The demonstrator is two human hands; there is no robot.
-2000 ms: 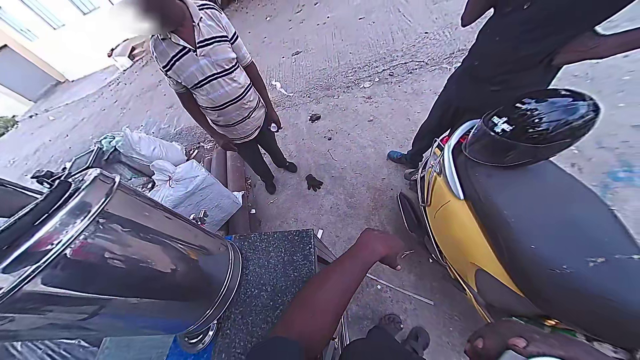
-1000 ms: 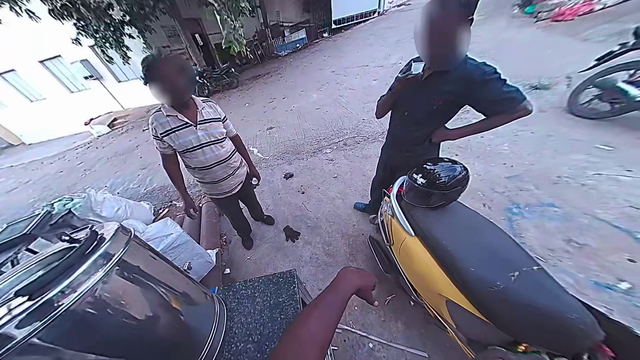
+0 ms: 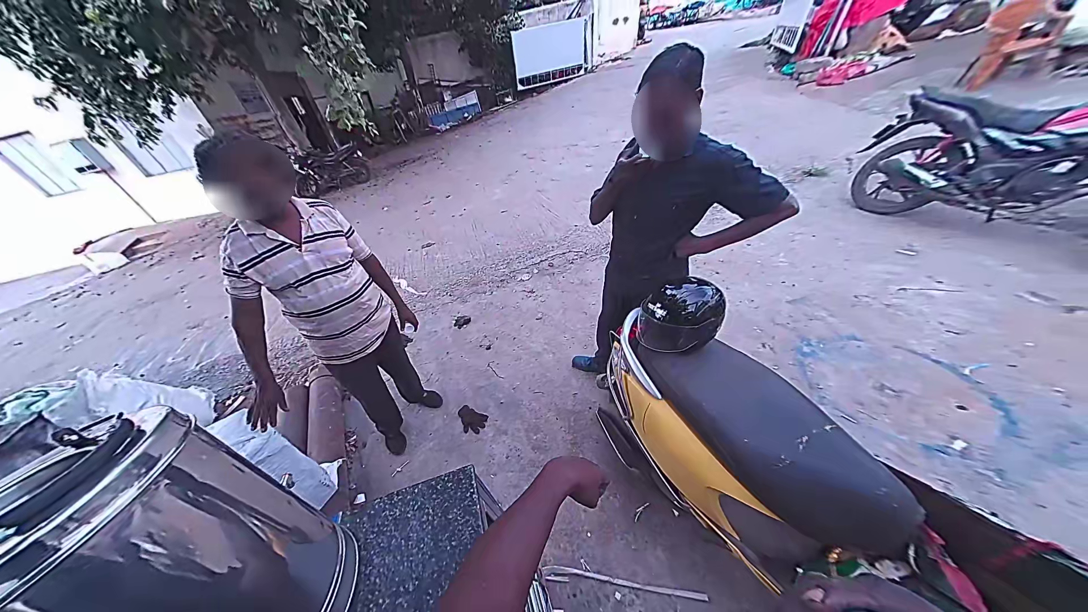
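My left hand reaches out over the ground between a dark speckled stone slab and a yellow scooter. Its fingers are curled in, and nothing shows in them. At the bottom edge is my right hand, partly cut off, close to the front end of the scooter's black seat; its fingers are hidden. A glossy black helmet rests on the rear of the seat. Left of the slab stands a large shiny metal drum with a dark cable or hose on top.
A person in a striped shirt stands beyond the drum, beside white sacks. Another person in dark clothes stands behind the scooter. A dark glove and a thin strip lie on the ground. A motorcycle is parked at right.
The view has tilted up and shows more of the yard. The person in dark clothes has one hand raised near the face. My left hand stays held out with curled fingers.
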